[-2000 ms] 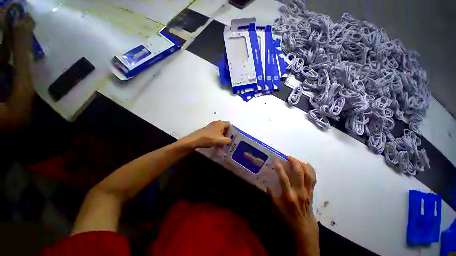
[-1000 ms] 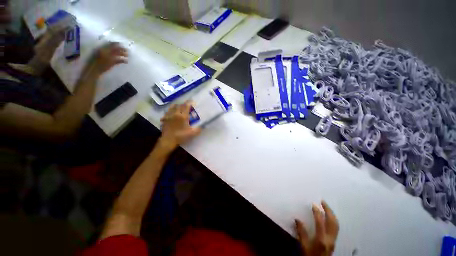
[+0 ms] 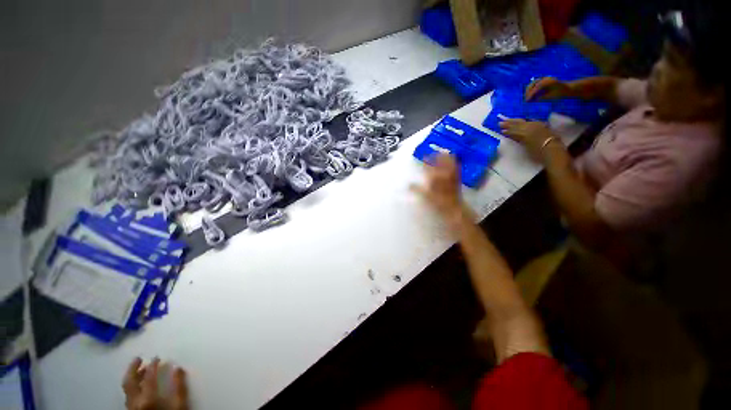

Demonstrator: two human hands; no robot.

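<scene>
My right hand [image 3: 442, 190] is stretched out over the table at the near edge of the blue trays [image 3: 473, 144]. It is blurred, and I cannot tell whether it touches them. Two of the trays show a small white piece. My left hand [image 3: 154, 386] is at the bottom left, cut off by the picture's edge, with its fingers apart and nothing seen in it. A large heap of coiled white cables [image 3: 248, 120] lies against the wall. Flat white and blue retail boxes [image 3: 96, 284] lie fanned out at the left.
A person [image 3: 641, 152] in a pink top sits at the right with both hands at a cluster of blue trays [image 3: 529, 72]. An open brown carton [image 3: 467, 30] with white pieces stands behind. The table's near edge runs diagonally under my right arm.
The view has swung to the right. The box my hands held two seconds ago was let go at the left. My right hand has moved out to the blue trays.
</scene>
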